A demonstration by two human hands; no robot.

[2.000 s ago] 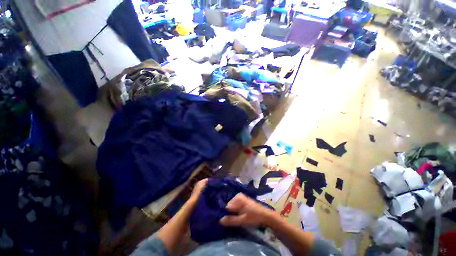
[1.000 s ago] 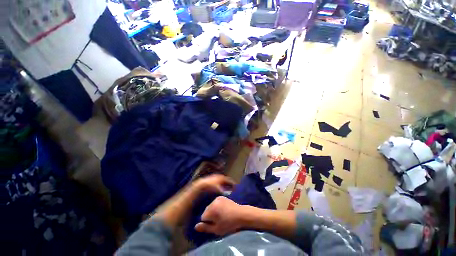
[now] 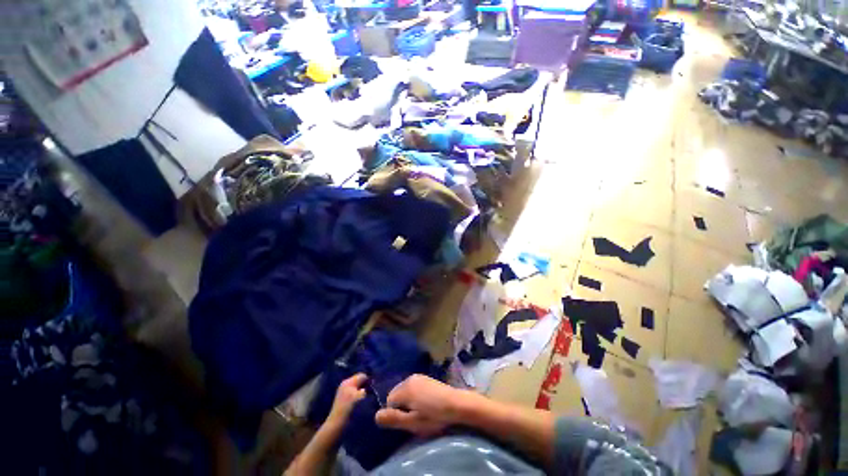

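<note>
A navy garment (image 3: 395,358) hangs in front of my body at the bottom centre, between and below my hands. My left hand (image 3: 350,395) is closed on its edge. My right hand (image 3: 420,405) is in a fist at the garment, a little to the right; whether it also holds a small tool is too blurred to tell. A broad navy pile (image 3: 298,279) with a small tan patch lies just beyond and to the left.
A camouflage bundle (image 3: 256,181) and a mixed garment heap (image 3: 437,153) lie behind the pile. Black and white scraps (image 3: 595,321) are on the tiled floor. White bundles (image 3: 767,307) stand at the right. Dark cloth heaps (image 3: 74,372) fill the left.
My left hand has drawn back towards my body and lower. The garment now hangs lower and more spread out, where it was bunched between my hands before.
</note>
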